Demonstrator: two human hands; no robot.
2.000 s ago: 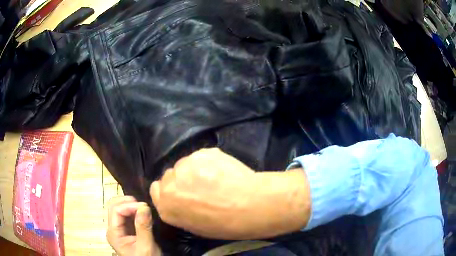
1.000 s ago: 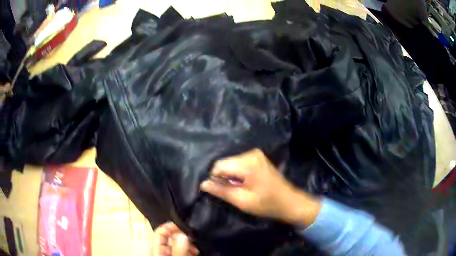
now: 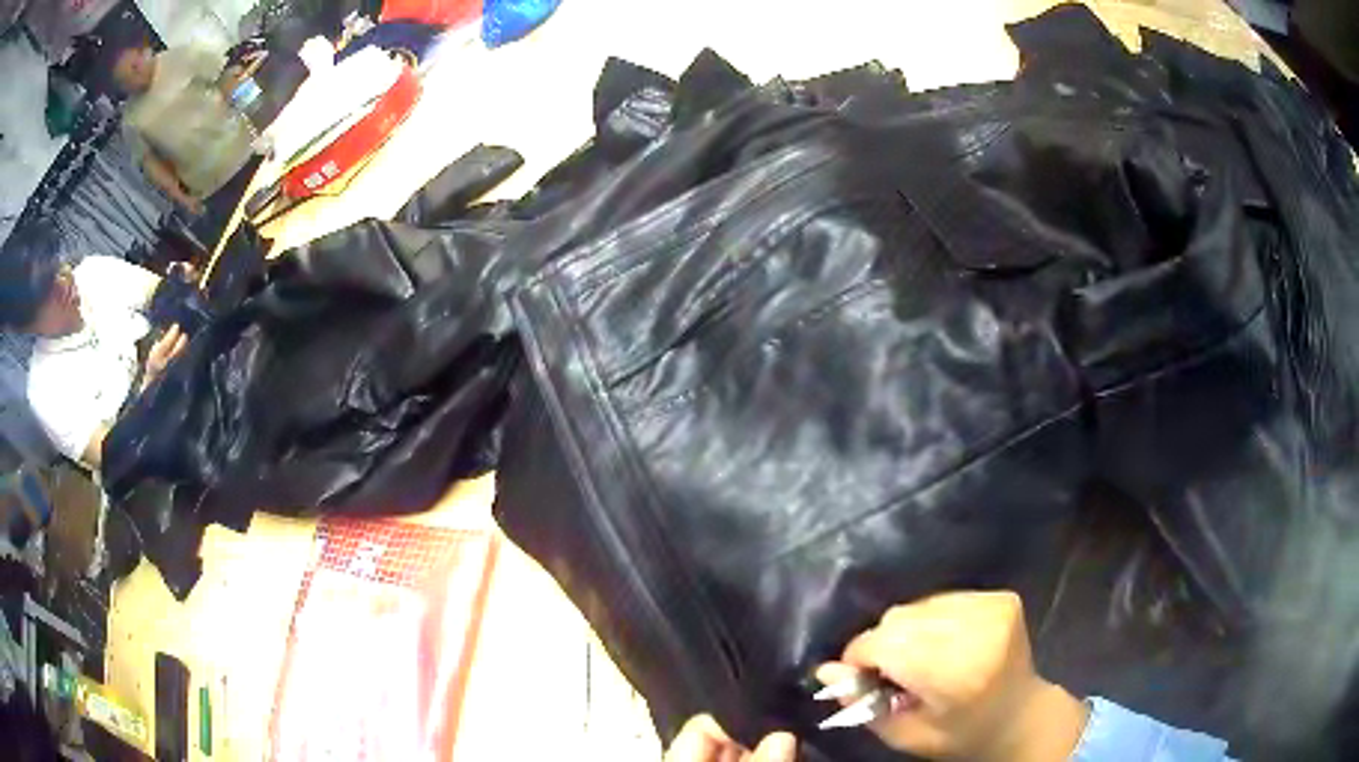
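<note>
A shiny black leather-like jacket [image 3: 775, 357] lies spread and creased on the pale table [image 3: 559, 640], with a stitched double band near its left edge. My right hand [image 3: 954, 670] is at the lower right, closed around small silvery snips [image 3: 857, 703], whose tips point left over the jacket. My left hand [image 3: 727, 744] is cut off by the bottom edge. Only its fingertips show, at the jacket's lower edge beside the snips. Whether they pinch the cloth cannot be told.
A red and white plastic packet [image 3: 373, 655] lies left of the jacket. More black garments [image 3: 298, 387] are heaped at the left. A red-edged white item [image 3: 350, 142] and a blue item [image 3: 517, 15] lie at the back. A person in white [image 3: 97, 343] and another person [image 3: 187, 112] are beyond the table.
The view has swung left and up, so the jacket sits further right and people appear. My right hand has moved off my left hand's side and the snips' tips now show.
</note>
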